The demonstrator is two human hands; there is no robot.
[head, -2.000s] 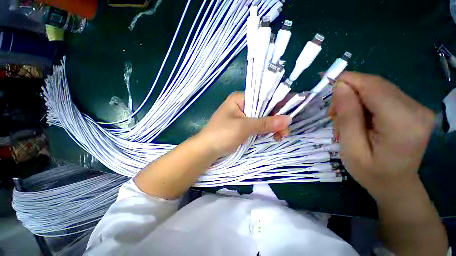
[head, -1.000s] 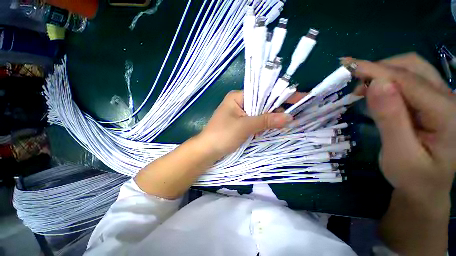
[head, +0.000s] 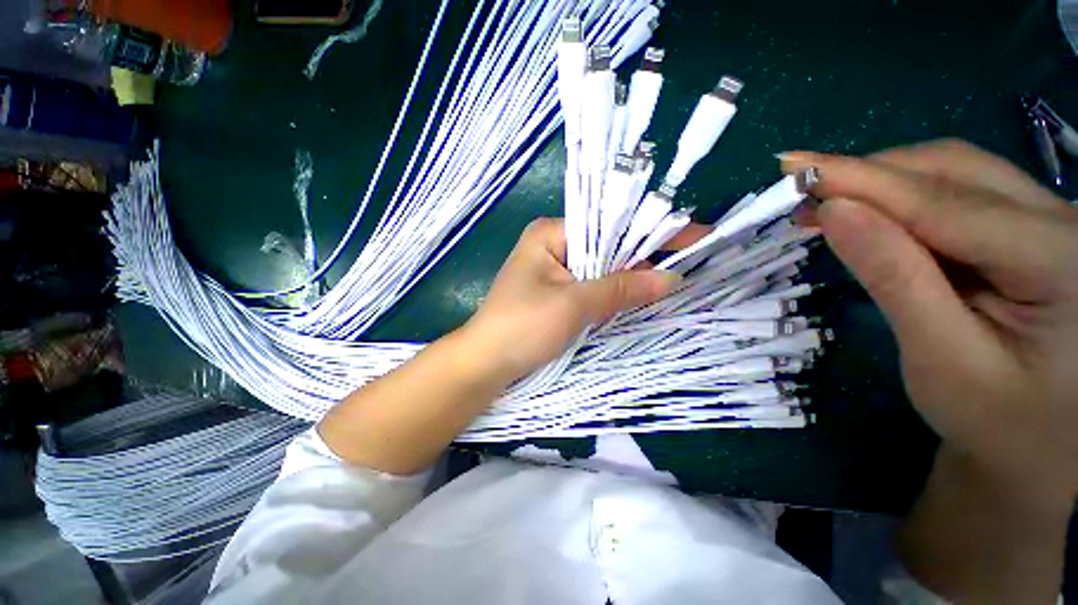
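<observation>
My left hand [head: 567, 284] is closed around a held bunch of white charging cables [head: 601, 154]. Their plug ends fan upward, with silver metal tips. One plug [head: 757, 210] leans right, its tip between the thumb and forefinger of my right hand [head: 946, 248]; whether they touch it is hard to tell. The right hand's other fingers are partly hidden behind it. A large cable bundle [head: 662, 384] lies on the table under the left hand, plug ends to the right.
A second group of cables [head: 455, 142] runs to the far side. Clear plastic scraps [head: 305, 219] lie left of it. Hanging cables [head: 154, 479] are at lower left. An orange bottle [head: 189, 21] is far left. Small dark and silver tools [head: 1045, 136] lie at right on the green table [head: 898, 83].
My right hand first moved right and its fingers opened out, then came slightly back left to the leaning plug's tip. The held bunch has shifted slightly left.
</observation>
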